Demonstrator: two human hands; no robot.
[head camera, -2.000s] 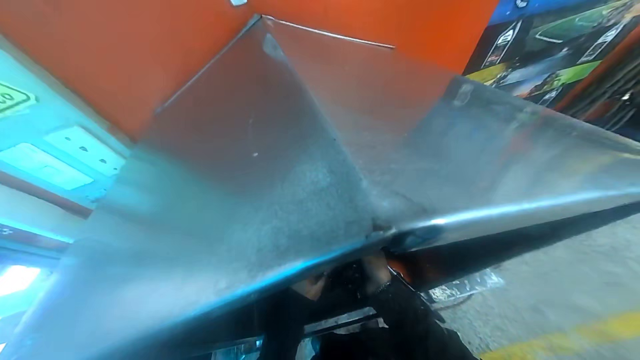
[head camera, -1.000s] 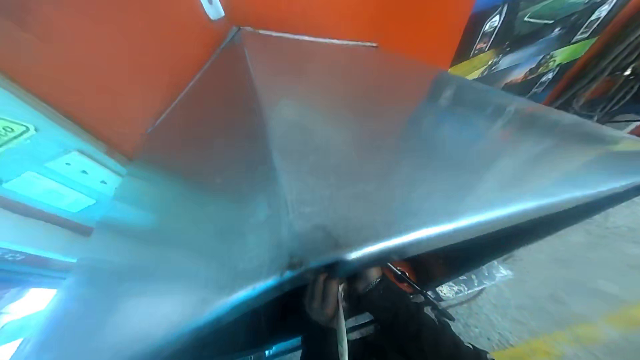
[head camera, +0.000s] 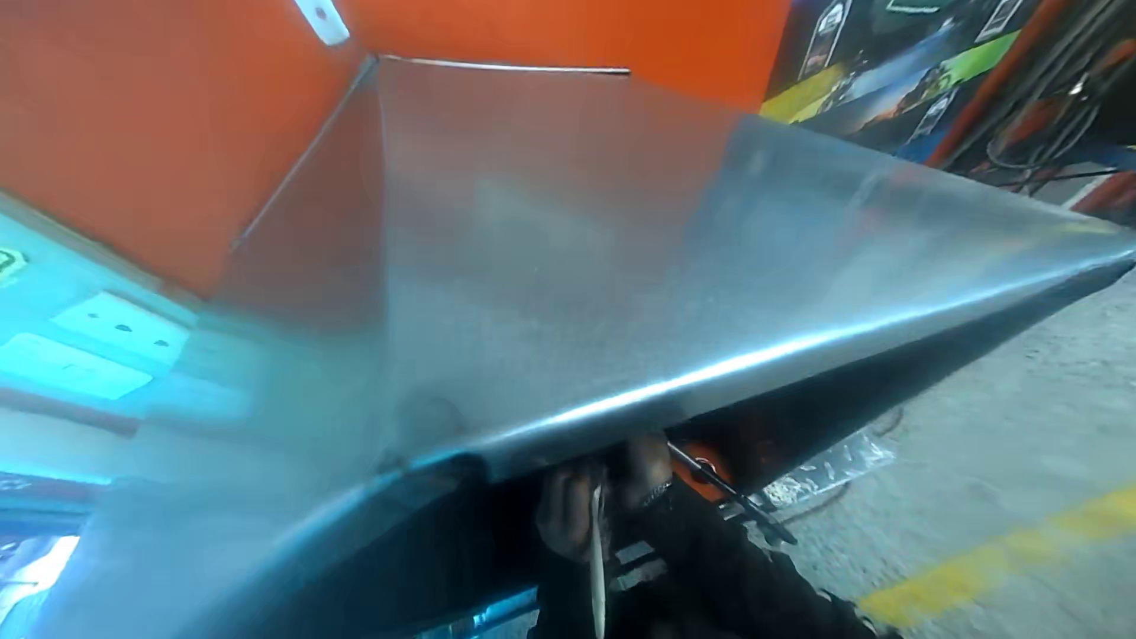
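Note:
A large shiny sheet-metal hood (head camera: 550, 257) slopes across the view, its bent lower rim above my hands. Under that rim, my left hand (head camera: 566, 510) is closed around a pale, thin, flat strip (head camera: 598, 568) that hangs down from the fingers. Right beside it is my right hand (head camera: 646, 470), its fingertips hidden under the rim; whether it grips anything cannot be told. A dark thin rod (head camera: 732, 493) slants past the right wrist. Black sleeves cover both forearms.
An orange wall (head camera: 532, 31) stands behind the hood. To the right are a printed poster (head camera: 896, 71), bundled cables (head camera: 1056, 106) and a concrete floor with a yellow line (head camera: 1003, 559). A clear plastic bag (head camera: 830, 470) and an orange round object (head camera: 706, 466) lie below the rim.
Both hands show more plainly below the rim than two seconds ago, and the pale strip has come into view in the left one. The view has shifted over the hood.

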